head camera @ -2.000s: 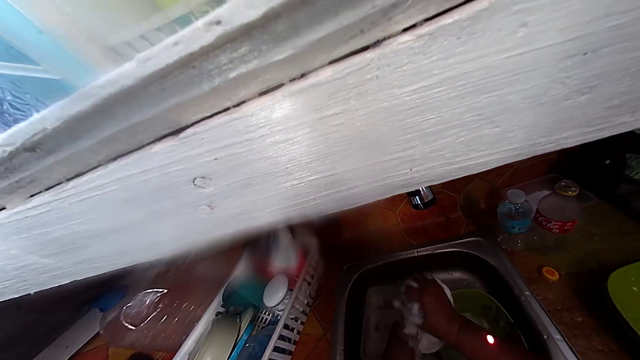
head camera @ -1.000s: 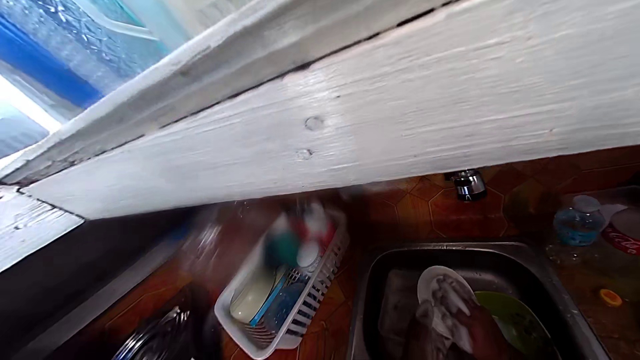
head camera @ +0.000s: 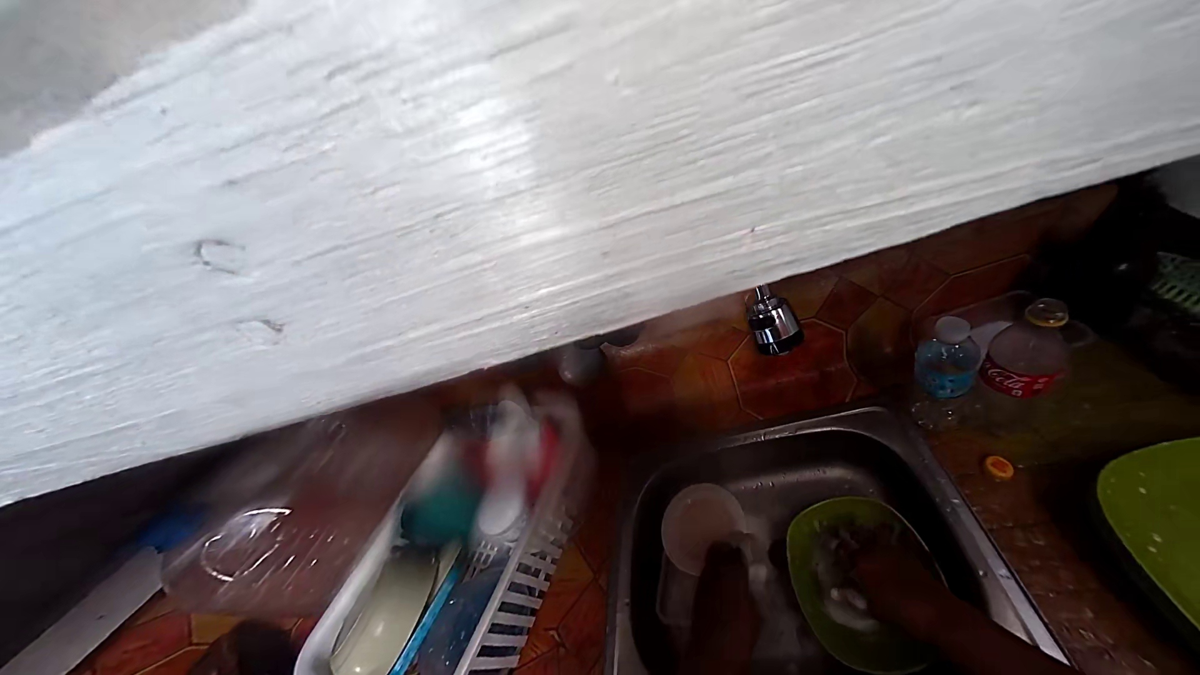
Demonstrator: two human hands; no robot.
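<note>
Two bare hands are inside a stainless steel sink [head camera: 881, 422]. My left hand [head camera: 727, 581] is at the lower edge of a round, pale dish [head camera: 701, 525] on the sink's left side; its fingers are dark and hard to make out. My right hand [head camera: 877, 567] reaches into a green bowl [head camera: 848, 656], among white suds [head camera: 848, 605]. Whether it grips anything there cannot be made out. A chrome faucet head [head camera: 774, 323] hangs behind the sink.
A white board [head camera: 600, 169] crosses the upper view. Left of the sink stands a white plastic rack [head camera: 511, 609] with dishes, beside a large clear plastic container [head camera: 272, 553]. On the right are two plastic bottles [head camera: 947, 361], [head camera: 1027, 352], an orange cap [head camera: 998, 467] and a green item [head camera: 1162, 525].
My hands, together at the soapy pale dish one second ago, are now apart. The dish is low in the sink's left side, and my right hand has moved right into the green bowl.
</note>
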